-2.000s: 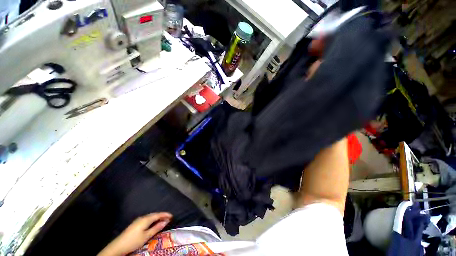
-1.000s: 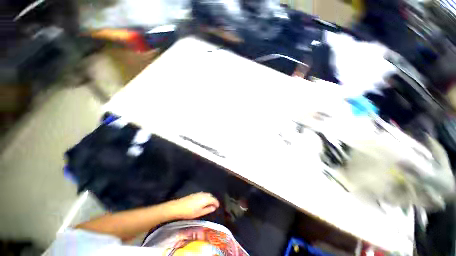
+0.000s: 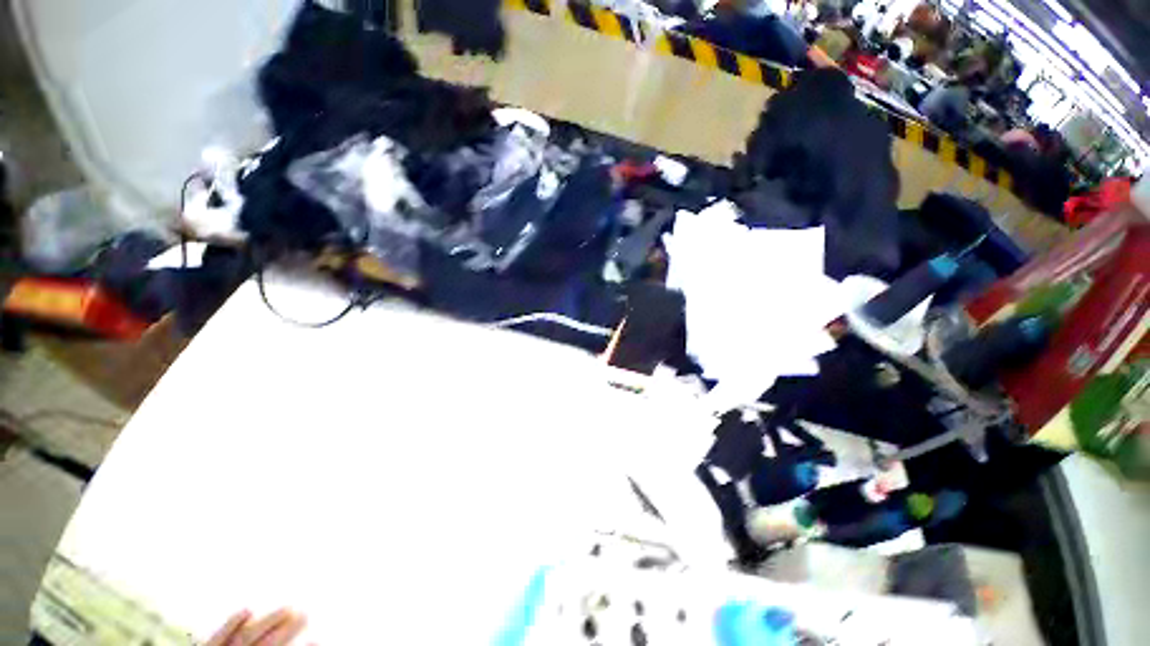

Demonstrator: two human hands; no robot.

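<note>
The white sewing table (image 3: 378, 442) fills the lower left and middle, its worn ruler edge at the lower left. My left hand (image 3: 259, 628) is cut off by the bottom edge. Only a few slightly parted fingers show at the table's front, with nothing visible in them. A white machine head (image 3: 687, 616) with blue parts and dark holes lies along the bottom right, cut off by the edge. My right hand is out of the picture.
Behind the table are a heap of dark cloth (image 3: 366, 114) with clear plastic, and white sheets (image 3: 750, 297). Dark spools and scraps (image 3: 870, 505) lie right of it. A red box (image 3: 1078, 322) stands at the right. A yellow-black striped barrier (image 3: 719, 63) crosses the back.
The view has swung from the scissors and dark cloth to the white table and the heaps behind it. The dark cloth raised two seconds ago is out of view. My left hand now shows only its fingers.
</note>
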